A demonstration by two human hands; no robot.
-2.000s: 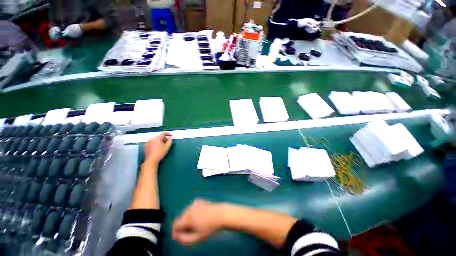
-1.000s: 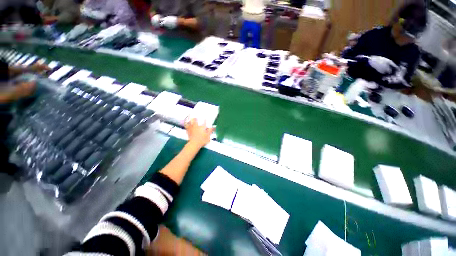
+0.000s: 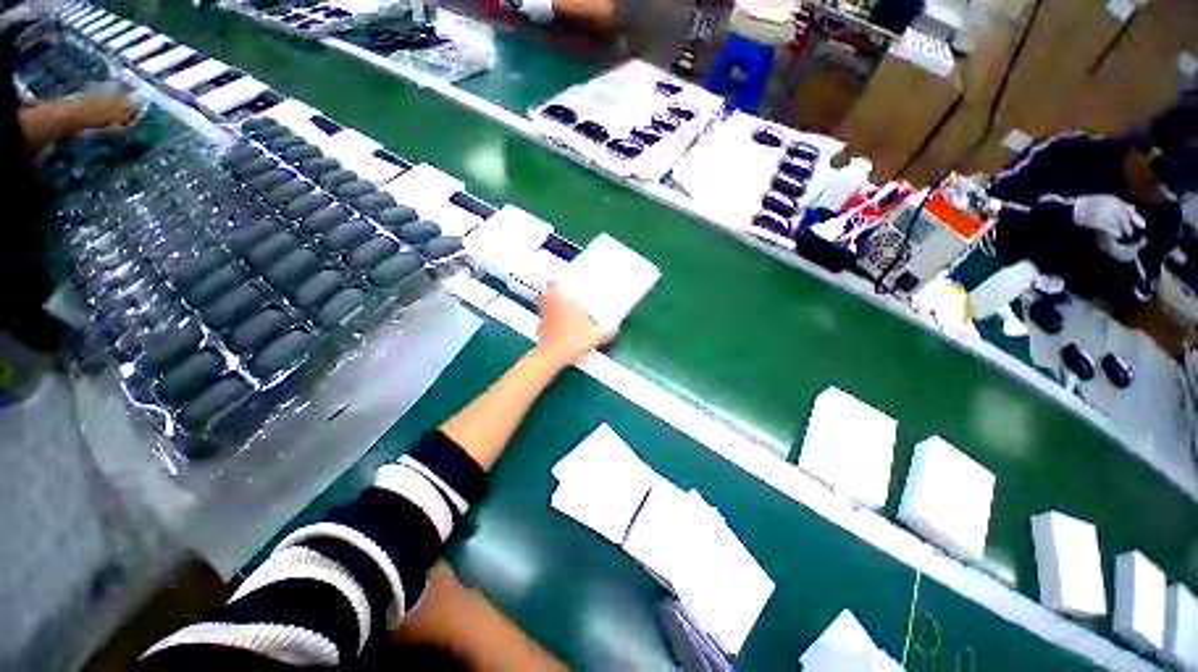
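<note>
My left hand (image 3: 569, 328) is bare and grips a white lidded box (image 3: 611, 280) by its near edge, at the right end of the box row, over the inner edge of the green belt. My right forearm (image 3: 480, 630) shows at the bottom edge; its hand is hidden behind my striped left sleeve. White folded leaflets (image 3: 703, 551) lie fanned on the green bench, with a thin greyish bundle (image 3: 696, 639) beside them at the bottom edge.
A clear tray (image 3: 283, 295) of dark ovals lies left on cloudy plastic. More white boxes (image 3: 847, 446) stand along the pale rail (image 3: 696, 418) at right. Another leaflet stack (image 3: 847, 646) is cut off below. Another person's hand (image 3: 105, 110) is at upper left; a gloved worker (image 3: 1097, 217) is opposite.
The view has turned left and tilted. My left hand now grips the end box, which has shifted slightly right and turned away from its neighbour. The right hand has gone behind the left sleeve.
</note>
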